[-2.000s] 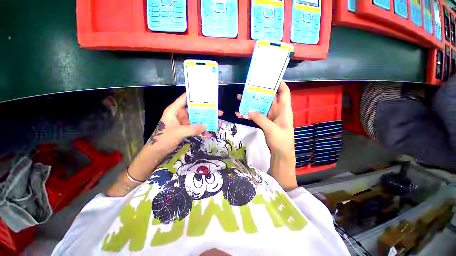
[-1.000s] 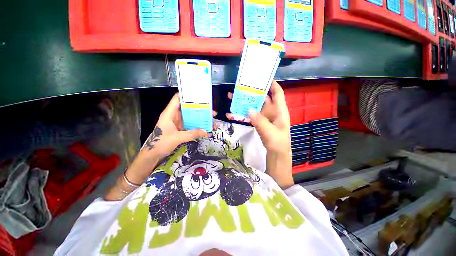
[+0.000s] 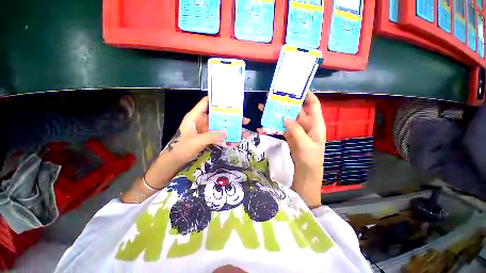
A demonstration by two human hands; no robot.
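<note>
My left hand (image 3: pixel 195 133) holds a light blue keypad phone (image 3: pixel 226 101) upright, with its thumb on the lower keypad. My right hand (image 3: pixel 305 133) holds a second keypad phone (image 3: pixel 290 88), tilted to the right, with its thumb on the keypad. Both phones show a white screen area and yellow bands. The top of the right phone overlaps the front edge of a red phone tray (image 3: pixel 144 40). Several light blue phones lie face up in the tray's recesses, and the far left recess shows no phone. The fingers behind both phones are partly hidden.
The tray lies on the dark green bench (image 3: pixel 64 58). More red trays with phones (image 3: pixel 426 32) are at the upper right. Below the bench edge, a red bin (image 3: pixel 346 117) holds dark slim pieces (image 3: pixel 357 160). A red stool with grey cloth (image 3: pixel 32 186) is at left. A person's clothed part (image 3: pixel 442 144) is at right.
The whole view has shifted, so the tray and phones appear further right. The right thumb has moved slightly on the keypad, and dark marks show low on the right phone's screen. Both phones are still held.
</note>
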